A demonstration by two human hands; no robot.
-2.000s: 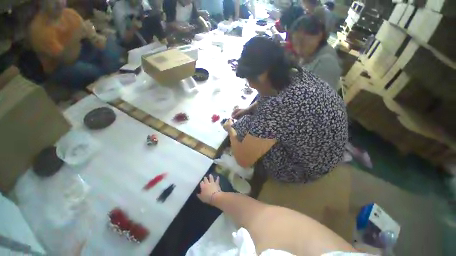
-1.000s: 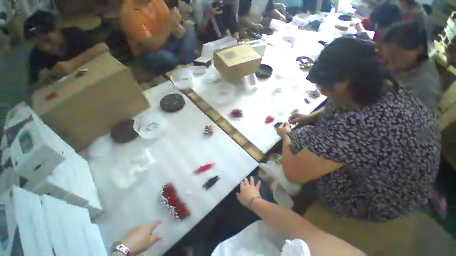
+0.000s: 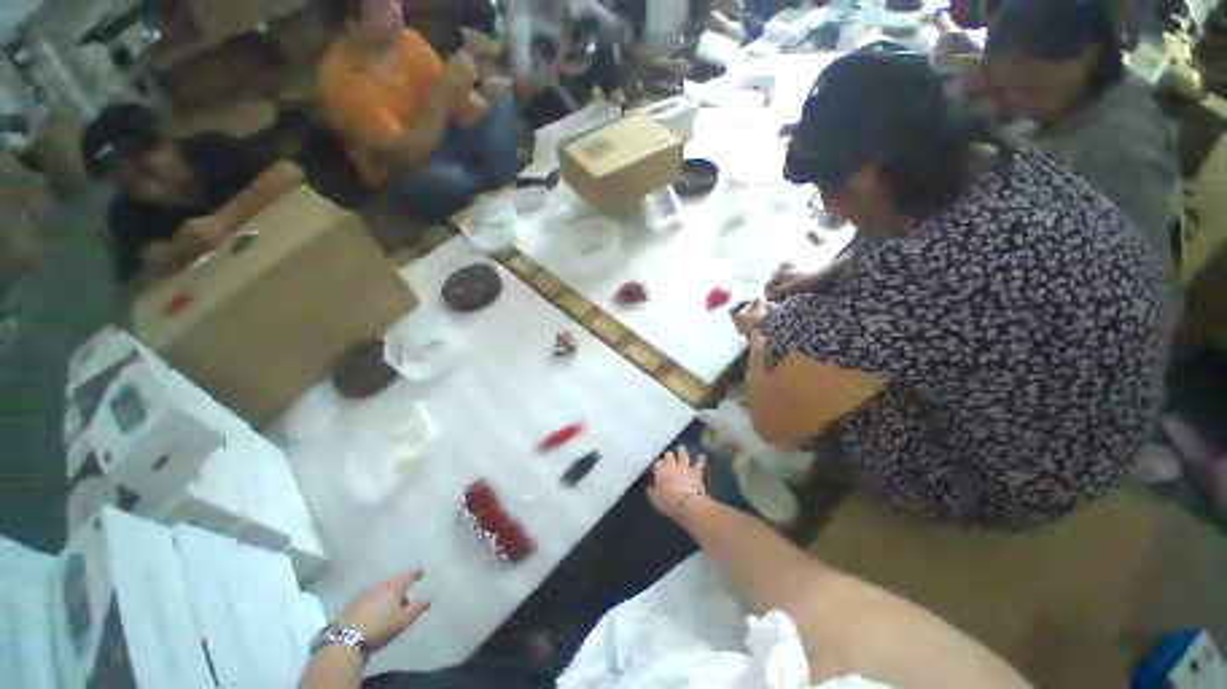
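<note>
The finished leads [image 3: 495, 522], dark red with speckled white ends, lie in a pile on the white sheeting. Loose red wires [image 3: 561, 436] and black wires [image 3: 581, 468] lie beyond it, the black nearer me. My left hand [image 3: 377, 612], with a metal watch, is over the sheeting left of the pile, fingers apart. A small dark spot shows by its fingertips, too small to name; I see nothing clearly held. My right hand [image 3: 677, 482] is spread and empty at the table's front edge, right of the black wires.
White cartons [image 3: 202, 458] and a brown box [image 3: 289, 303] stand at left. Dark reels [image 3: 472, 287], a clear tub [image 3: 424, 350] and a clear plastic bag [image 3: 397, 444] lie on the table. A mixed bundle [image 3: 564, 345] lies near the tan strip [image 3: 606, 327]. A person sits close at right.
The view has swung left, bringing the white cartons in. My left hand came into view and now shows more fully beside the pile. My right hand stays spread at the table edge.
</note>
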